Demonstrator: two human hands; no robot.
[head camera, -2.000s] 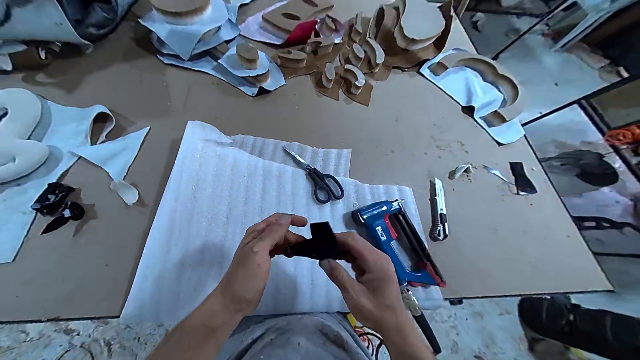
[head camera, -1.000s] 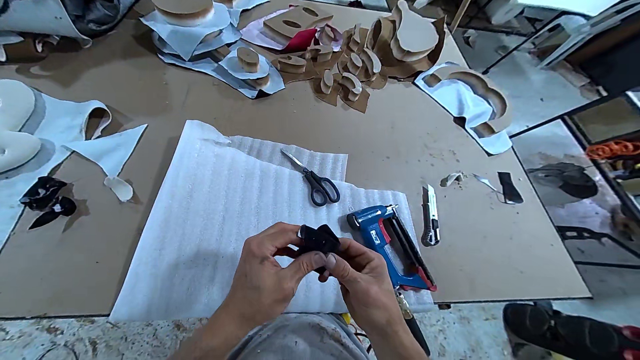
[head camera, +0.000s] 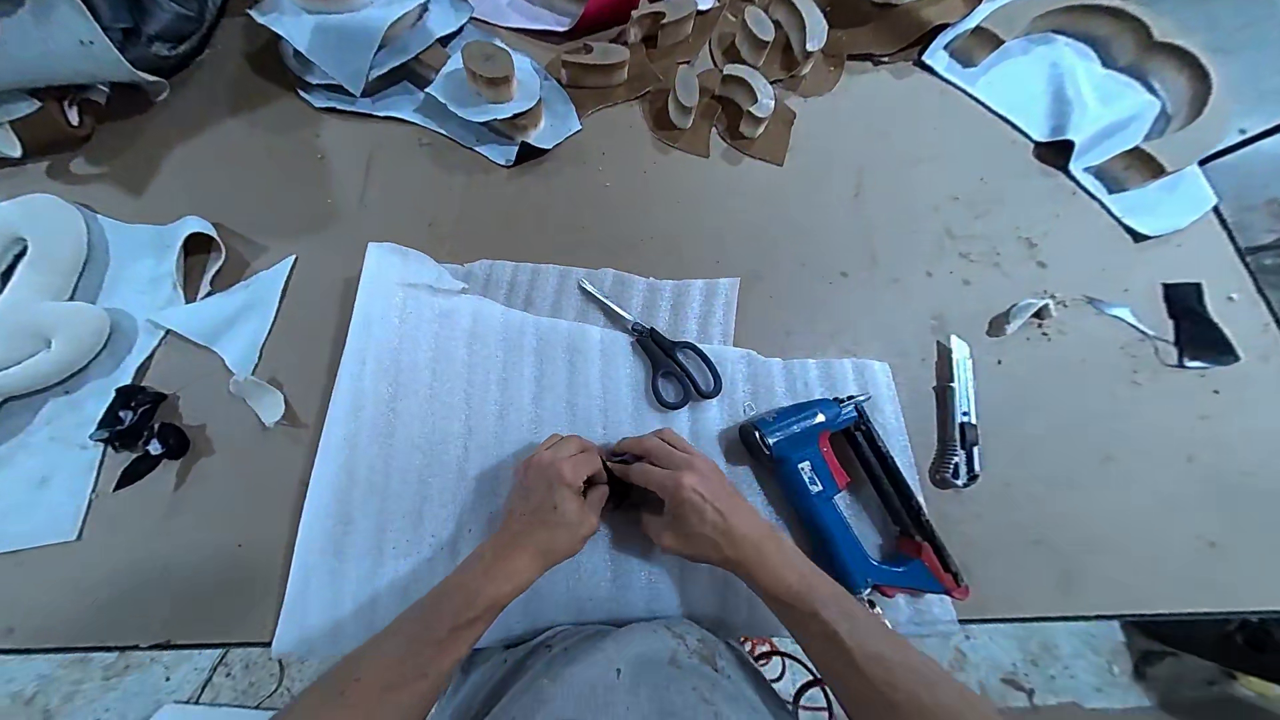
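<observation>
Between my left hand (head camera: 560, 495) and my right hand (head camera: 685, 490) is a small black piece of material (head camera: 622, 487), pinched by the fingers of both and mostly hidden by them. Both hands are over a white foam sheet (head camera: 430, 420) near the table's front edge. Black-handled scissors (head camera: 665, 355) lie on the sheet just beyond my hands, blades pointing away to the left. To the right of my right hand, a blue pneumatic stapler (head camera: 830, 500) rests on its side at the sheet's edge. A utility knife (head camera: 960, 415) lies on the table right of the stapler.
Shaped foam pieces on white-blue material (head camera: 50, 290) and black scraps (head camera: 140, 430) lie left. Fabric-backed cut pieces (head camera: 490, 80) and brown ones (head camera: 745, 95) line the far side. A cloud-shaped cutout (head camera: 1100, 90) is far right; a black strip (head camera: 1198, 325) lies near the right edge.
The black piece, more visible between my fingers in the earlier frames, is now mostly covered by them. My hands have turned more palm down.
</observation>
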